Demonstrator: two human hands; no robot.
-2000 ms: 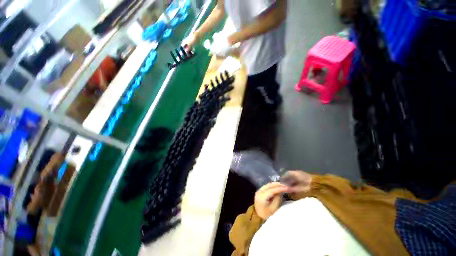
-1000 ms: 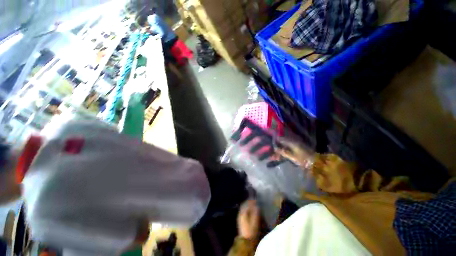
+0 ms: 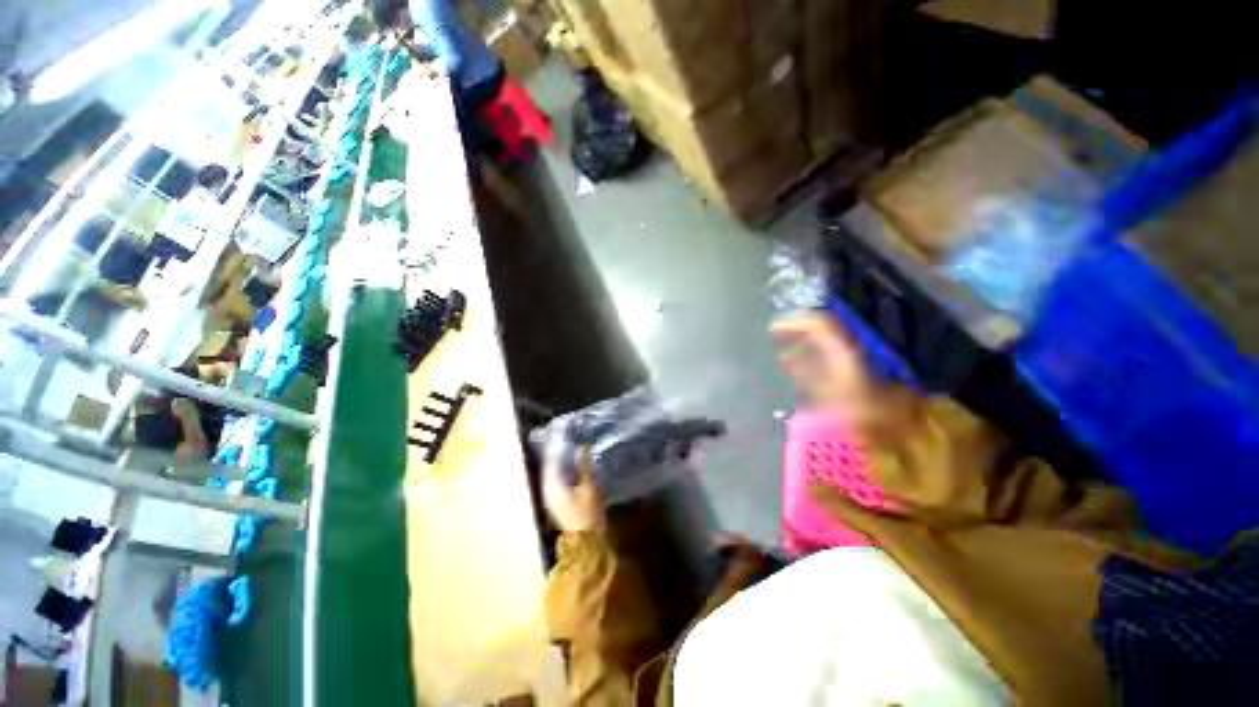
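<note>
My left hand [image 3: 572, 486] holds a clear bag with a dark pronged part [image 3: 642, 445] inside, over the dark gap at the bench's right edge. Film glare hides some of the part. My right hand [image 3: 826, 362] is raised to the right, away from the bag, blurred, with nothing visible in it. A loose black pronged part [image 3: 445, 420] lies on the tan bench [image 3: 463, 553]. A small dark pile of such parts [image 3: 431, 326] lies farther up the bench.
The green belt [image 3: 366, 511] with blue parts [image 3: 207, 628] beyond it runs along the left. A pink stool [image 3: 828, 483] stands below my right forearm. Blue bin [image 3: 1146, 373] and open carton with film are at right. Large cartons [image 3: 718, 97] and black sack [image 3: 603, 127] stand ahead.
The bagged part has moved left and is now in my left hand; my right hand is off it. The person in the light shirt has left view. The view has turned.
</note>
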